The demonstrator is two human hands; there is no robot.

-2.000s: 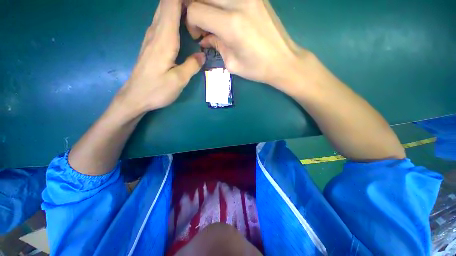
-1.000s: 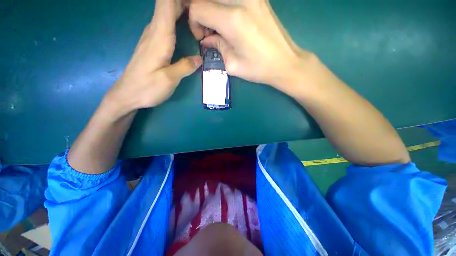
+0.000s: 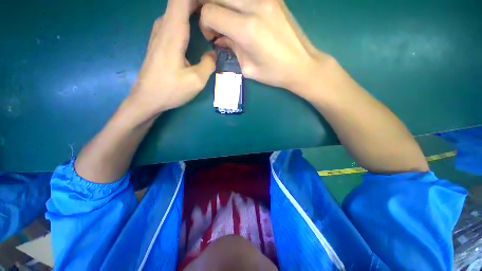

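Note:
A phone unit (image 3: 229, 87) lies on the dark green tabletop, its bright white area towards me and its dark upper end under my fingers. My left hand (image 3: 177, 69) is at its left side, with the thumb tip at the upper left edge of the phone. My right hand (image 3: 256, 42) is bent over the upper right side, thumb and fingers close together at the dark end. The fingertips of both hands partly hide each other, and the top of the frame cuts them off. Whether a small part is pinched there cannot be seen.
The green tabletop (image 3: 68, 95) spreads to both sides, with its near edge in front of my body. Blue clothing shows at the far left (image 3: 21, 204) and far right (image 3: 467, 151). A yellow line (image 3: 341, 171) crosses the green floor. Clear plastic (image 3: 470, 227) lies low at the right.
My left thumb has moved back up against the phone's upper left edge. The phone has shifted very slightly. My right hand stays at the dark end.

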